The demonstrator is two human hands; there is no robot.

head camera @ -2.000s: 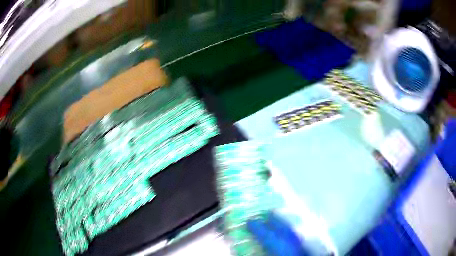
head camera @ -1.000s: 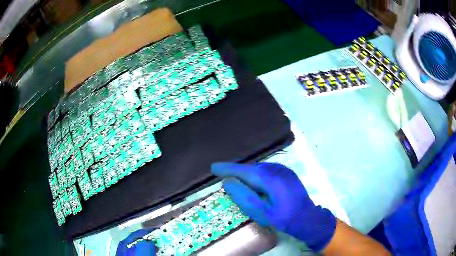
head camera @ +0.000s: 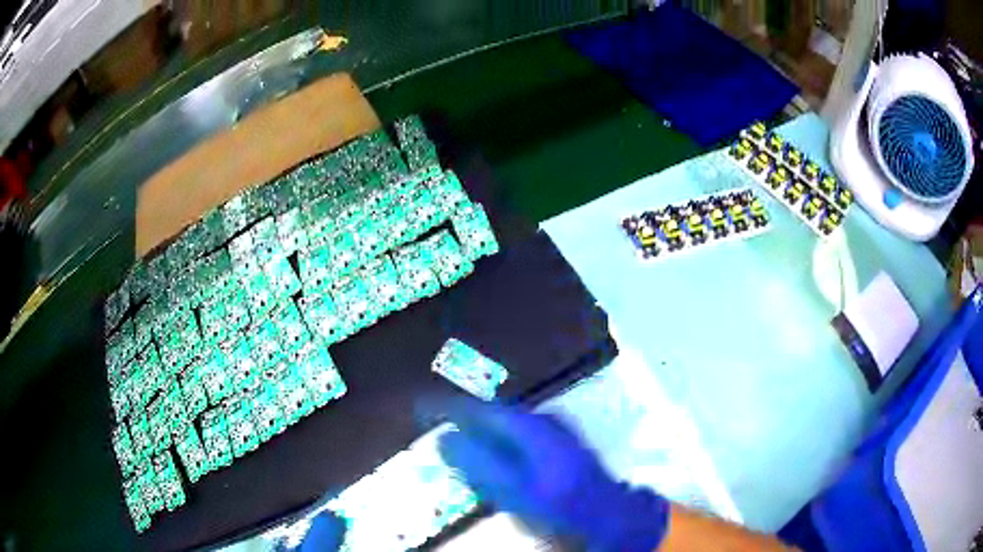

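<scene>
Small green circuit boards [head camera: 237, 399] lie in rows on a flat black sheet [head camera: 399, 356]. One single board [head camera: 470, 368] lies apart on the black sheet, just beyond my right hand. My right hand [head camera: 517, 453], in a blue glove, is blurred over the near edge of the black sheet; whether it holds anything cannot be told. A pale, overexposed board strip [head camera: 404, 496] lies below it at the bench front. My left hand [head camera: 323, 533], also blue-gloved, is cut off by the bottom edge at the strip's left end; its grip cannot be told.
Two board strips with yellow-and-black parts [head camera: 695, 224] lie on the pale blue-green mat [head camera: 690, 313]. A white fan [head camera: 916, 146] stands at the far right corner, near a small white pad [head camera: 886, 323]. A blue tote [head camera: 905, 431] is at right. Brown cardboard [head camera: 253, 162] lies behind the sheets.
A single board now lies on the black sheet, where none lay a second ago. My right hand has moved slightly left and down. Two seconds ago the view was heavily blurred.
</scene>
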